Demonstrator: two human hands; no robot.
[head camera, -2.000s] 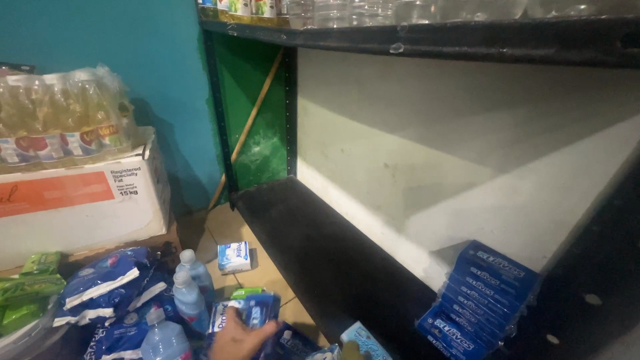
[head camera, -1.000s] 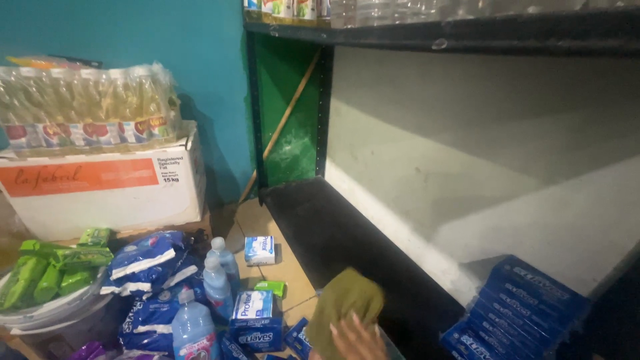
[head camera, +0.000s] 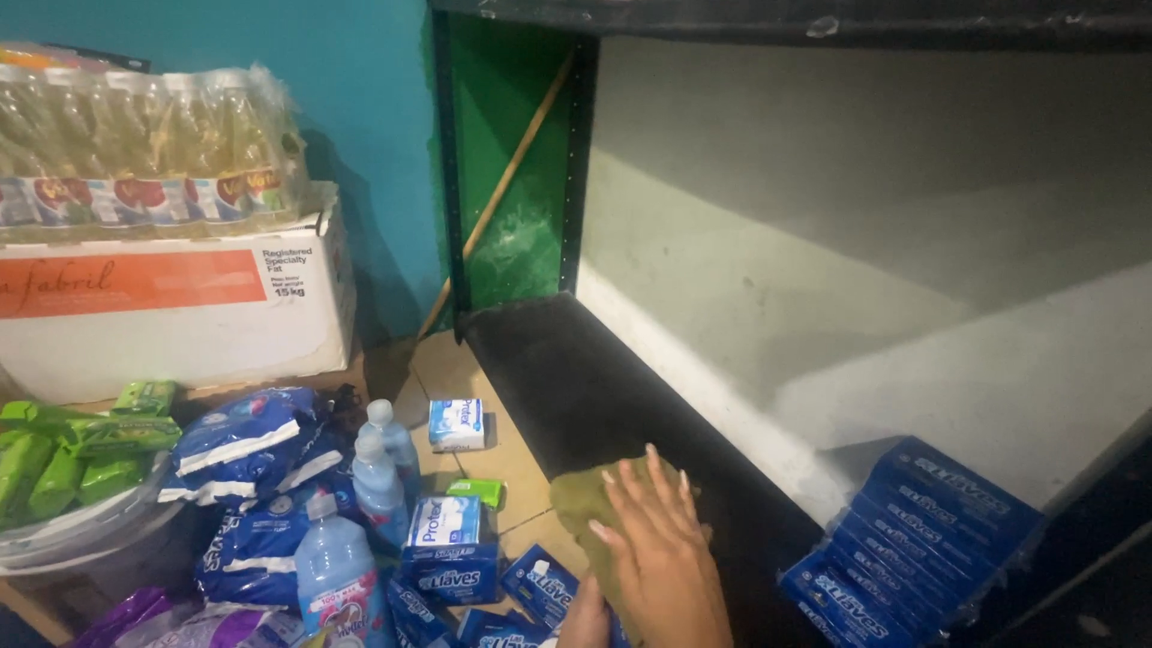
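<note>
An olive-green cloth (head camera: 585, 504) lies against the front part of a black lower shelf (head camera: 540, 360). My right hand (head camera: 666, 558) is on the cloth, its back up and fingers stretched forward over it. Of my left hand (head camera: 585, 616) only a digit shows at the bottom, beside the cloth's lower edge; the rest is out of frame. Blue soap packs (head camera: 540, 585) lie on the floor just left of my hands. At the shelf's right end leans a stack of blue Las Llaves packs (head camera: 909, 540).
Blue bottles (head camera: 337, 567), a Protex soap pack (head camera: 456, 425) and blue bags (head camera: 252, 441) stand or lie at left. Green packets (head camera: 81, 450) fill a bucket. Wrapped bottles (head camera: 144, 153) sit on a white carton (head camera: 171, 342). An upper shelf (head camera: 810, 22) crosses overhead; a wooden stick (head camera: 517, 153) leans behind.
A hand was over the soap packs two seconds ago. One second ago a hand was at the cloth near the shelf's front; now my right hand rests spread on it.
</note>
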